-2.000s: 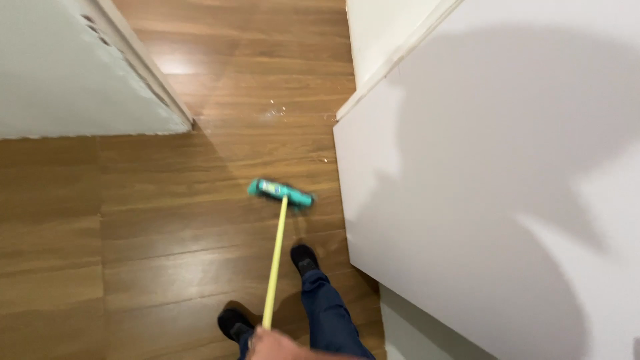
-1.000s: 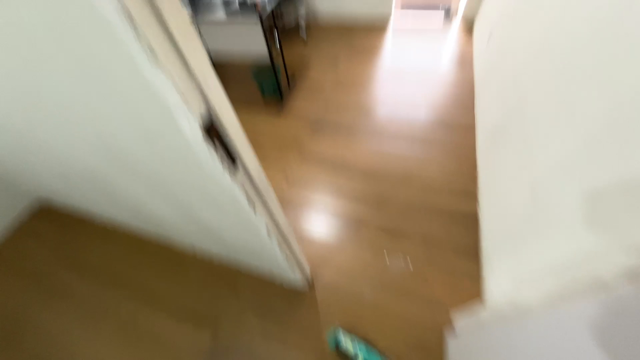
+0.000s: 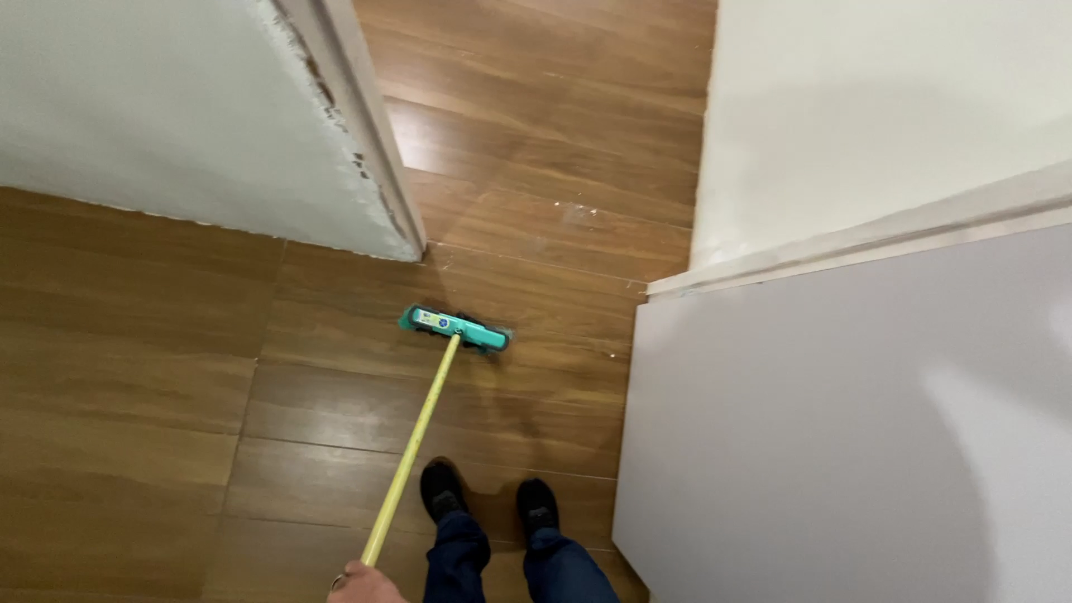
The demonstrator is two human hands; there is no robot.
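My right hand (image 3: 366, 584), partly cut off by the bottom edge of the head view, is closed around the yellow handle (image 3: 410, 452) of a broom. The handle slants up and to the right to the teal broom head (image 3: 456, 327), which rests on the wood-look floor (image 3: 335, 402) in front of my feet. A ring shows on the hand. Small white crumbs and a pale smudge (image 3: 578, 211) lie on the floor beyond the head, and a lone speck (image 3: 612, 355) lies to its right. My left hand is out of view.
A white wall (image 3: 167, 117) ends at a chipped door frame (image 3: 368, 126) on the left. A light grey panel, perhaps a door (image 3: 821, 419), stands on the right beside another white wall (image 3: 863, 109). My dark shoes (image 3: 536, 505) stand close to the panel.
The view swung up toward the farther room, then back down. Against two seconds ago, the broom head lies farther left of the grey panel, and my feet have shifted.
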